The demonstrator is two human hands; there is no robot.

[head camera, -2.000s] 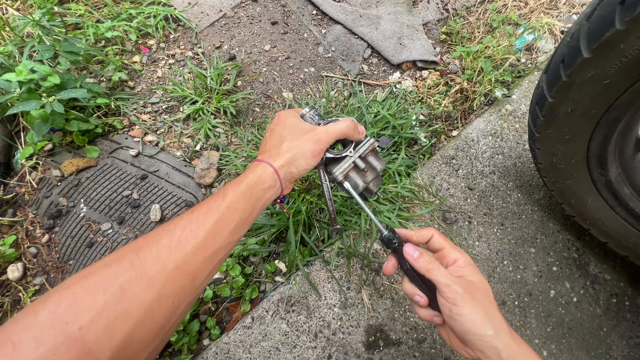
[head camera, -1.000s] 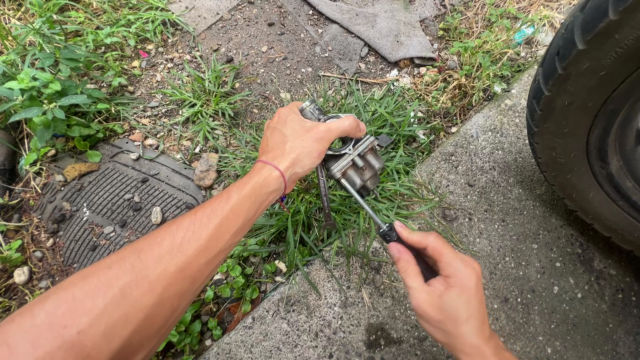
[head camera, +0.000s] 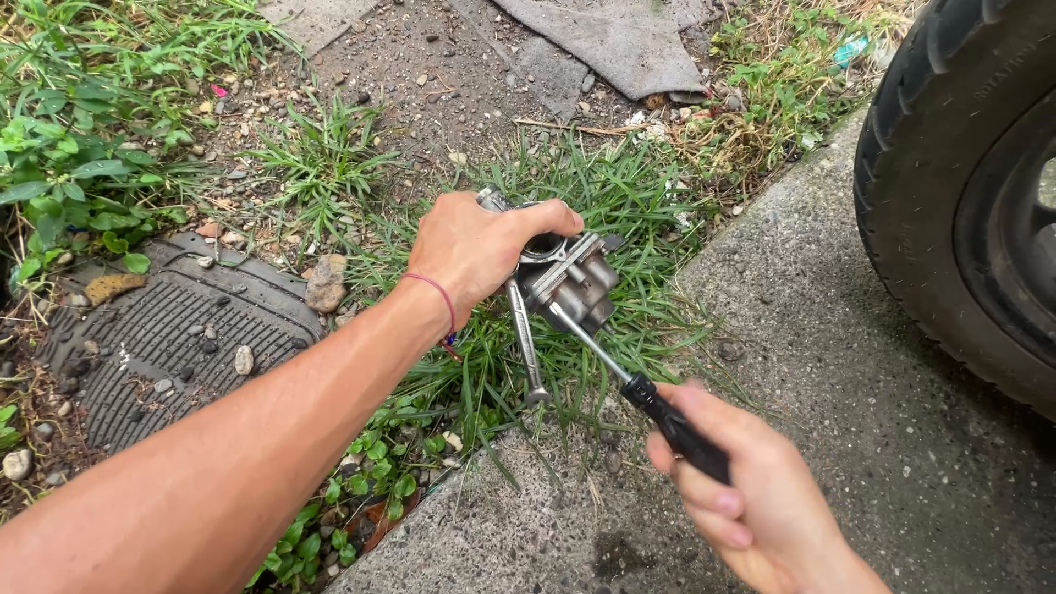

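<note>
My left hand (head camera: 478, 243) grips a metal carburetor (head camera: 577, 280) over the grass, its thumb across the top of the round bore. Its other fingertips are hidden behind the part. In my right hand (head camera: 742, 478) is a screwdriver (head camera: 681, 429) with a black handle, its steel shaft slanting up to the left. The screwdriver's tip meets the lower left edge of the carburetor, by the flange of the bowl; the screw head itself cannot be made out. A metal wrench (head camera: 523, 334) hangs or lies just left of the carburetor, its upper end hidden by my left hand.
A tire (head camera: 924, 206) stands on the concrete slab (head camera: 808, 330) at the right. Grass (head camera: 643, 198) surrounds the carburetor. At the left lies a ribbed rubber mat (head camera: 190, 330) with stones on it, and a piece of grey carpet (head camera: 619, 45) lies at the top.
My right hand's fingers have shifted around the screwdriver handle, and more of the handle shows than one second ago. My left hand holds the carburetor in much the same place.
</note>
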